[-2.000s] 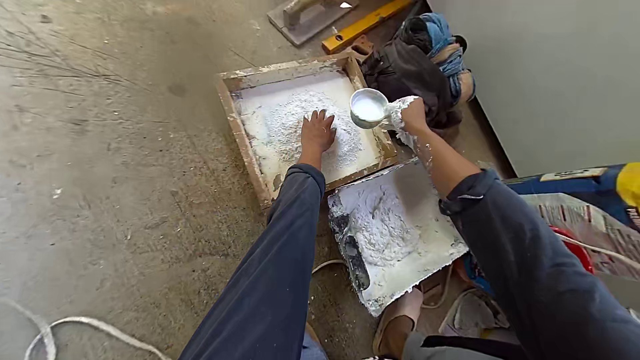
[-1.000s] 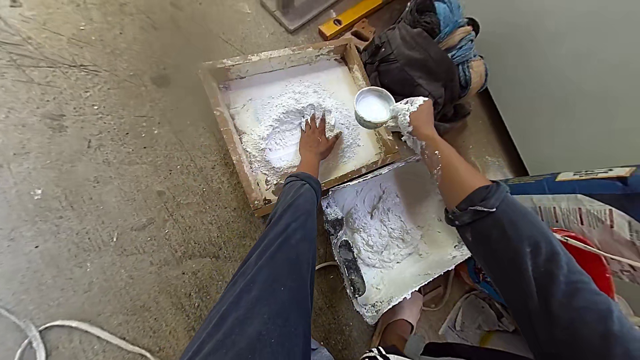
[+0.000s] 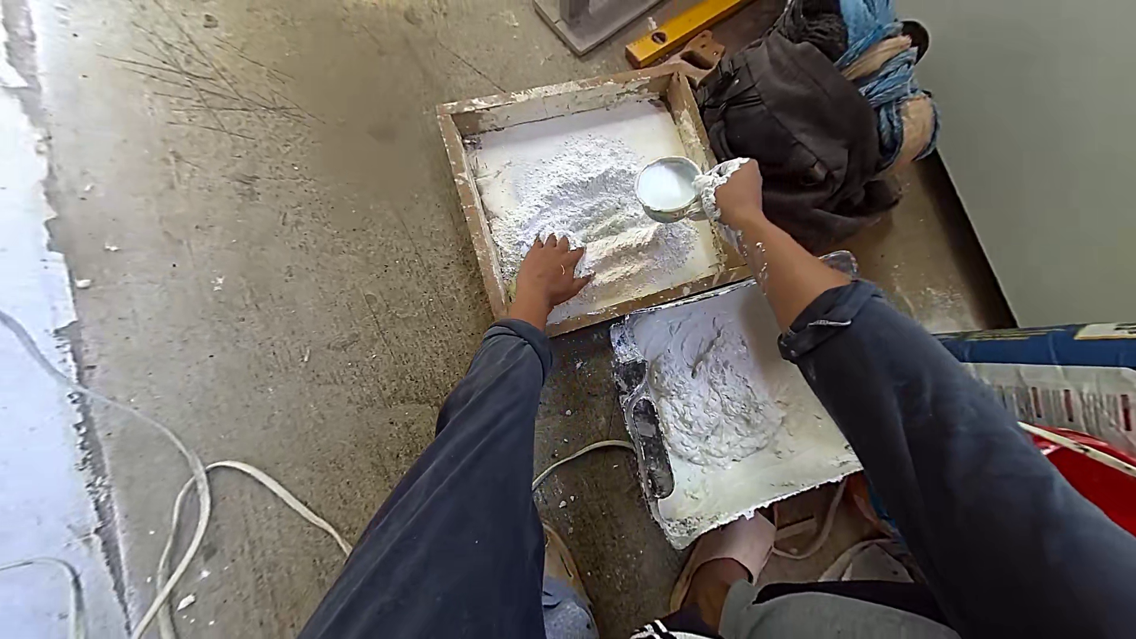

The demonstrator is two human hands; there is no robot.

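My left hand (image 3: 548,271) rests with spread fingers on the near left part of the white powder (image 3: 590,191), which lies in a shallow wooden box (image 3: 470,209). It holds nothing. My right hand (image 3: 738,191), crusted with white material, grips the handle of a cup (image 3: 667,188) over the box's right side. A whitish liquid is in the cup. Just below the box, a tray (image 3: 790,475) smeared with white holds a mound of thick white paste (image 3: 714,399).
A dark backpack (image 3: 794,133) with blue cloth stands right of the box. Beyond it lie a handsaw (image 3: 701,55), a yellow spirit level (image 3: 683,31) and a plastering float (image 3: 590,22). A white cable (image 3: 191,506) crosses the floor at left; a printed sack (image 3: 1056,390) lies at right.
My left hand has moved left and nearer across the powder, and the hollow around it has changed shape. The right hand still holds the cup over the box's right side.
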